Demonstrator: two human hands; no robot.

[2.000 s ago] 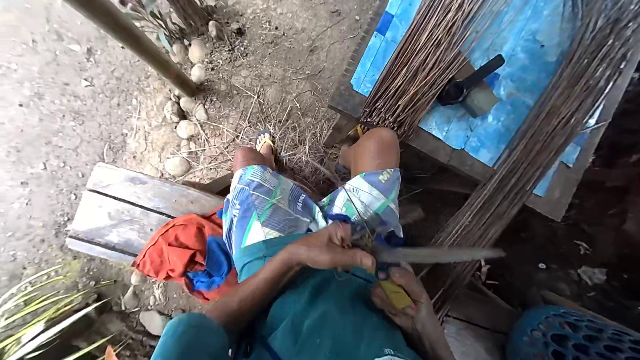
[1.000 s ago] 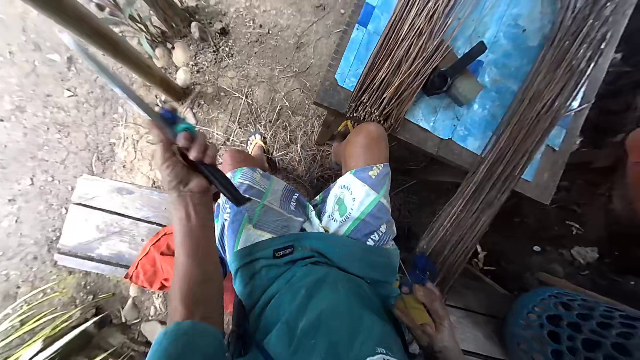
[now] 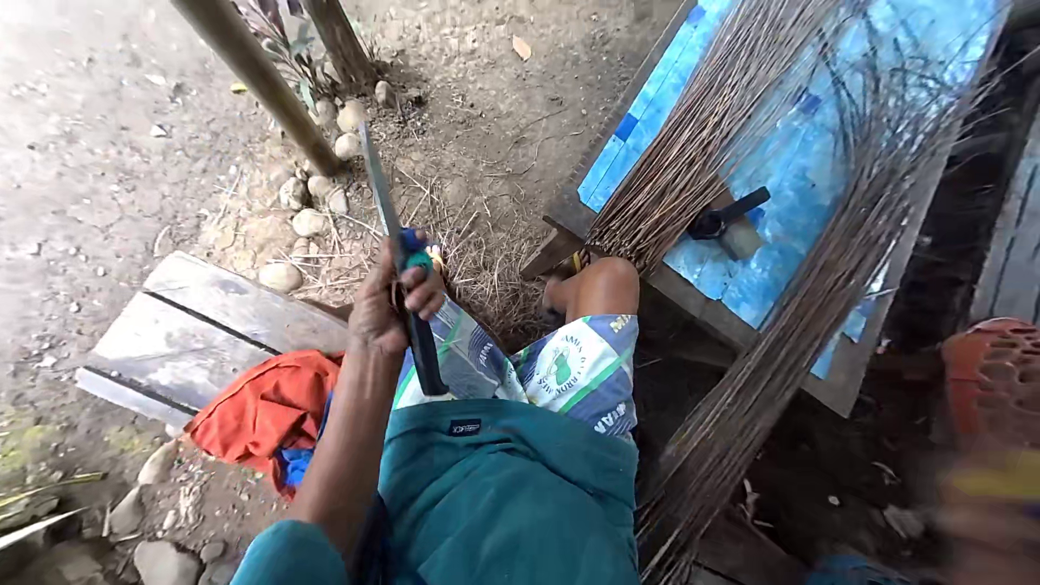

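Observation:
My left hand (image 3: pixel 386 305), above the thigh, is closed around the black handle of a long-bladed knife (image 3: pixel 377 183), its blade pointing up and away. Blue and green wrappings (image 3: pixel 416 250) show at its fingers. At the lower right edge my right hand (image 3: pixel 987 520) is blurred, with something yellow (image 3: pixel 1003 479) at it; its grip is unclear. Near it stands an orange-red perforated container (image 3: pixel 991 382). One bundle of thin brown sticks (image 3: pixel 674 175) lies on the blue-covered table (image 3: pixel 780 171); a second, longer bundle (image 3: pixel 772 357) slants across the table's right side down beside my lap.
A black-handled tool (image 3: pixel 727 219) lies on the table between the bundles. On the left is a wooden plank bench (image 3: pixel 211 317) with a red and blue cloth (image 3: pixel 268 406). A pole (image 3: pixel 260 85) and stones (image 3: pixel 309 221) stand beyond it.
My left hand has come back from the far left with the knife, toward my lap. My right hand has moved from beside my lap to the far right.

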